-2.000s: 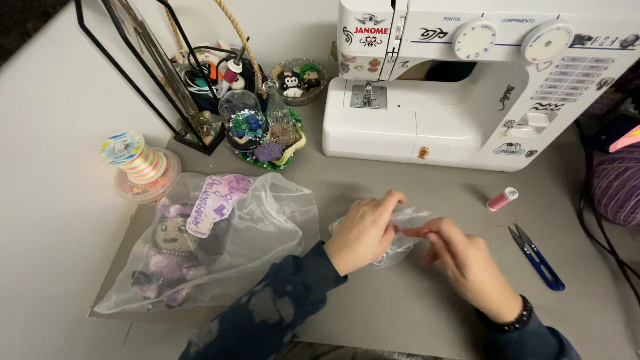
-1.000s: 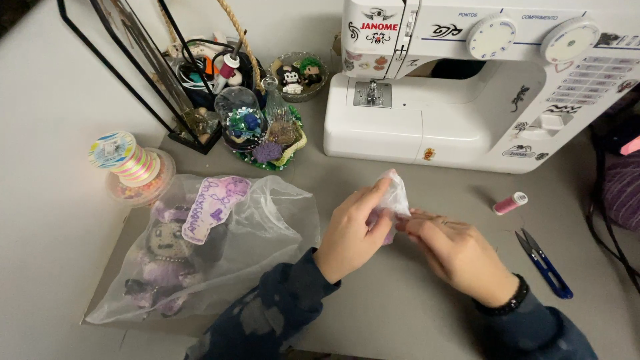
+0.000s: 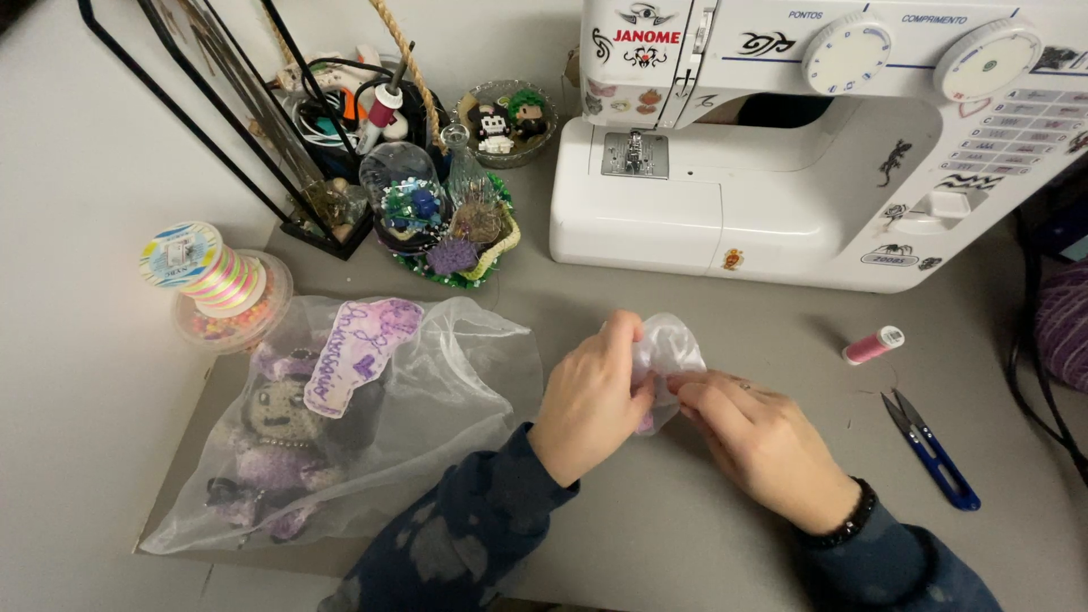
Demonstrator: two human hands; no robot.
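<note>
Both hands meet at a small sheer white organza piece point(image 3: 669, 344), which has something pink or purple at its lower edge. My left hand point(image 3: 595, 395) pinches its left side between thumb and fingers. My right hand point(image 3: 761, 433), with a dark bead bracelet at the wrist, grips its right side. To the left lies a large sheer organza bag point(image 3: 459, 374) with a crocheted doll point(image 3: 280, 433) inside and a purple-and-white lettered tag point(image 3: 361, 357) on it. Right of my hands are a pink thread spool point(image 3: 874, 345) and blue-handled thread snips point(image 3: 935, 455) with blades apart.
A white Janome sewing machine point(image 3: 637, 225) stands behind my hands. At the back left are a striped cord spool point(image 3: 225, 280) on a round bead container, a black metal frame point(image 3: 327, 242), a glass bottle point(image 3: 467, 170) and a glass dish point(image 3: 510, 144) of figurines. Purple yarn point(image 3: 1067, 327) and black cables lie far right.
The small organza piece lay low and spread between my hands; it now stands gathered up, its rounded top showing above my fingers. My right fingers remain close to my left hand. The view has shifted slightly.
</note>
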